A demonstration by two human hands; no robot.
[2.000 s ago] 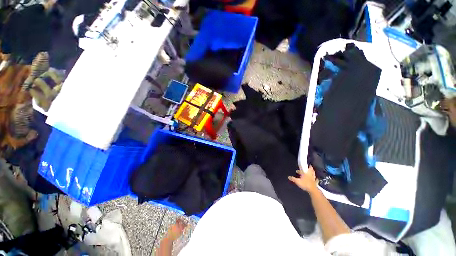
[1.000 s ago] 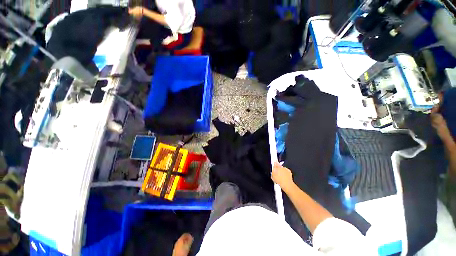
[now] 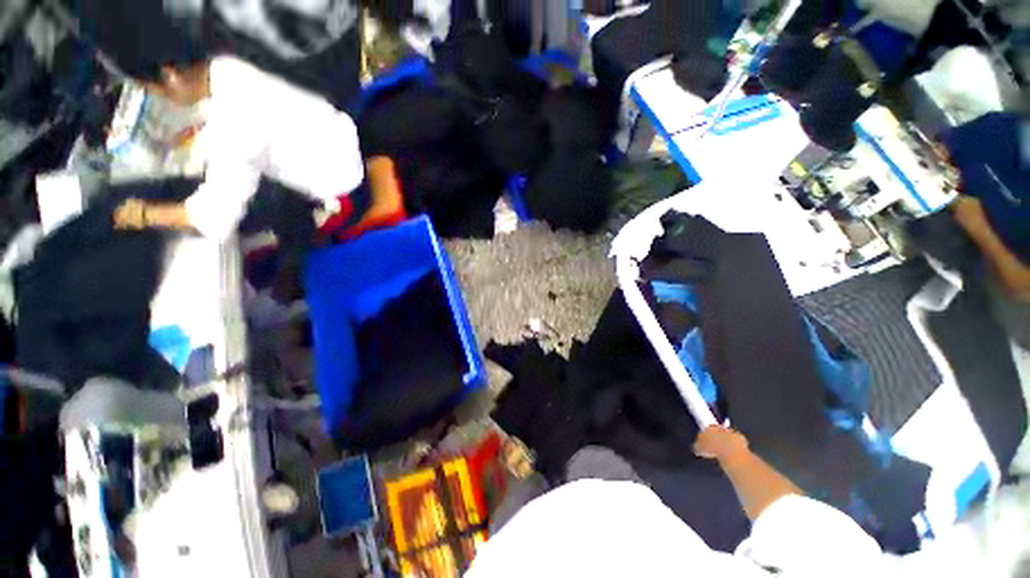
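My right hand [image 3: 718,440] is closed over the white rim [image 3: 666,339] of a table on the right. Black garment panels [image 3: 762,339] lie lengthwise on this table, with bright blue cloth [image 3: 691,339] showing at their sides. Dark striped cloth [image 3: 870,322] lies to their right. More black cloth [image 3: 565,401] is on the floor left of the rim. My left hand cannot be made out. A small blurred patch by the red stool is unclear.
A blue bin [image 3: 378,277] holds black pieces. A yellow-orange crate-like item [image 3: 435,519] is near a red stool. A person in white [image 3: 277,141] works at the left table. A sewing machine [image 3: 904,158] and another person's arm [image 3: 994,243] are at right.
The view has shifted forward and turned left. The near blue bin has left the picture, and the white-sleeved person shows more fully. My right hand stays on the rim; my left hand is no longer recognisable.
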